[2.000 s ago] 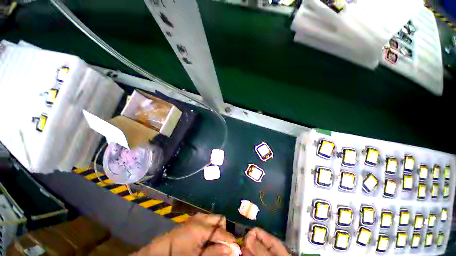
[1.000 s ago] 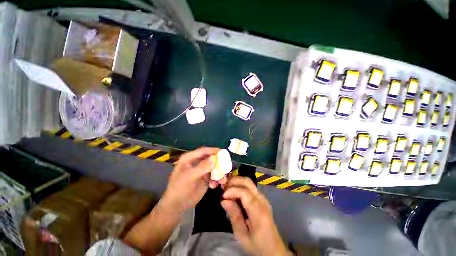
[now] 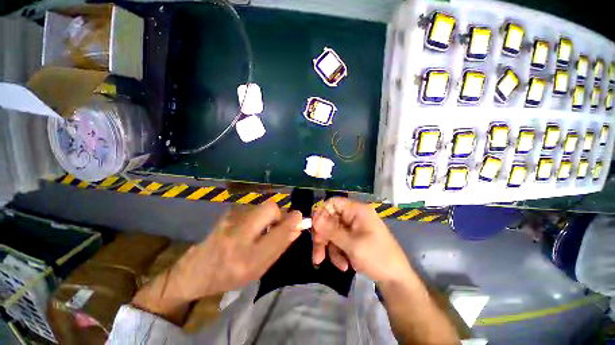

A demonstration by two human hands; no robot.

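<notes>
My left hand (image 3: 246,239) holds a small white unit (image 3: 305,223), mostly hidden by the fingers, in front of my lap below the bench edge. My right hand (image 3: 349,232) is beside it with its fingertips close to the unit; whether they grip anything is hidden. On the green bench (image 3: 283,141) lie two open housings, one tilted (image 3: 330,66) and one nearer (image 3: 319,111). Two plain pinkish-white covers (image 3: 250,128) lie left of them. A closed white unit (image 3: 319,166) lies near the front edge, with thin yellow loops (image 3: 348,145) beside it.
A white blister tray (image 3: 398,155) with rows of yellow-edged units is on the right. A small carton (image 3: 128,44), a round clear tub (image 3: 88,143) and a curved clear tube (image 3: 251,57) are left. Brown cartons (image 3: 101,283) and a blue stool (image 3: 477,221) stand below the bench.
The view has tilted down, so the bench sits higher. The unit, broad face visible a second ago, is now mostly covered by my fingers, and my hands have come closer together.
</notes>
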